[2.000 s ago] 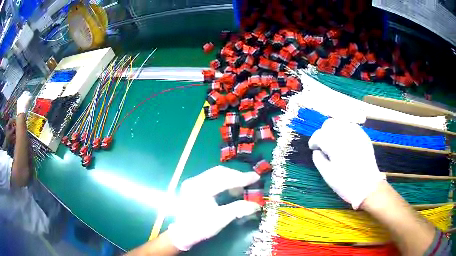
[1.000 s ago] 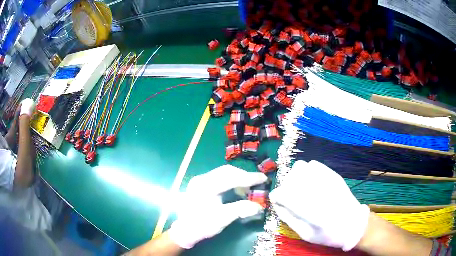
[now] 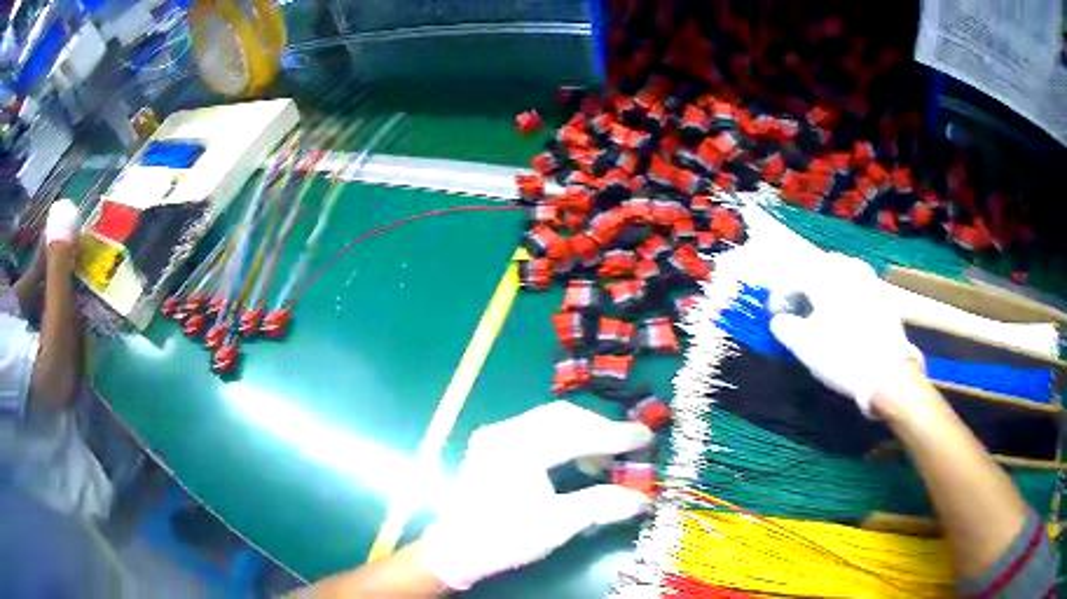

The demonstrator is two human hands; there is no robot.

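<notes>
My left hand (image 3: 532, 497), in a white glove, holds a red-and-black connector housing (image 3: 633, 476) between thumb and fingers near the left ends of the wires. Thin red and yellow wires run from this housing to the right across the bundles. My right hand (image 3: 845, 325), also gloved in white, is over the blue wires (image 3: 749, 318) and white wires, its fingertips together; whether it grips a wire cannot be told. Black, green and yellow wires (image 3: 796, 548) lie below it. Another connector (image 3: 647, 411) lies just above the held one.
Loose red-and-black connectors (image 3: 632, 222) are heaped at the back. Connector leads (image 3: 222, 334) with fanned wires lie at left, beside a pale wire tray (image 3: 240, 152). Another person's gloved hand (image 3: 62, 221) is at the far left. Tan divider strips (image 3: 977, 293) separate the wires.
My right hand has moved from beside the held connector up and right to the blue and white wires. Red and yellow wires now show at the connector. My left hand still holds it. The view has shifted slightly.
</notes>
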